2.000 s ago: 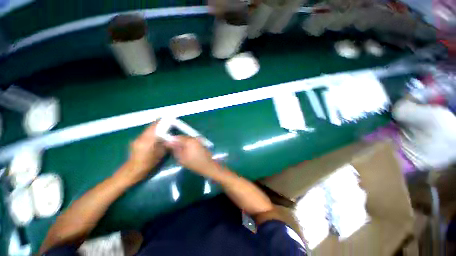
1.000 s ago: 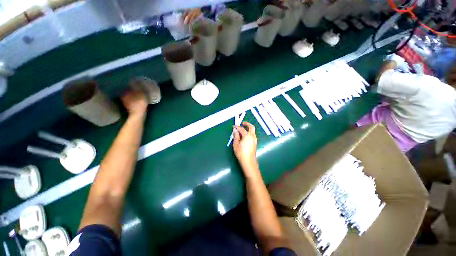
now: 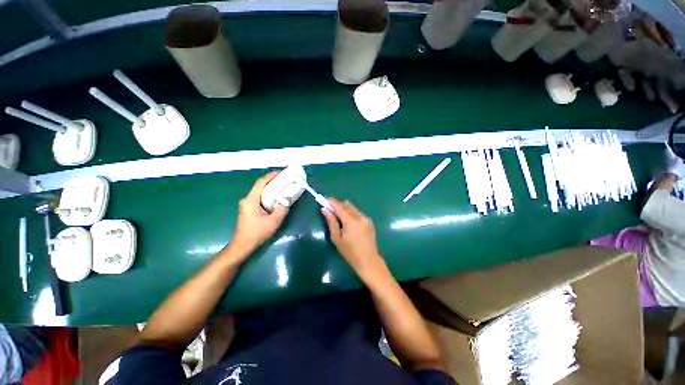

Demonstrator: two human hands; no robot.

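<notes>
My left hand (image 3: 257, 218) holds a white extender housing (image 3: 282, 188) above the green bench, just in front of the white rail. My right hand (image 3: 351, 229) pinches a white stick antenna (image 3: 318, 197) between thumb and fingers. The antenna's far end is at the right edge of the housing; whether it is seated there I cannot tell. A loose antenna (image 3: 426, 180) lies on the bench to the right. A fanned antenna pile (image 3: 593, 171) lies further right, with a smaller bundle (image 3: 487, 180) beside it.
Three housings without sticks (image 3: 113, 246) lie at left, beside a dark-handled hammer (image 3: 55, 271). Beyond the white rail (image 3: 225, 163), the belt carries two-stick housings (image 3: 161, 129), a bare housing (image 3: 376, 99) and tall cups (image 3: 204, 56). An open antenna carton (image 3: 526, 282) stands lower right; a person is at far right.
My left hand has come back from the belt with a housing. My right hand has brought an antenna from the bundle to it. The view has turned.
</notes>
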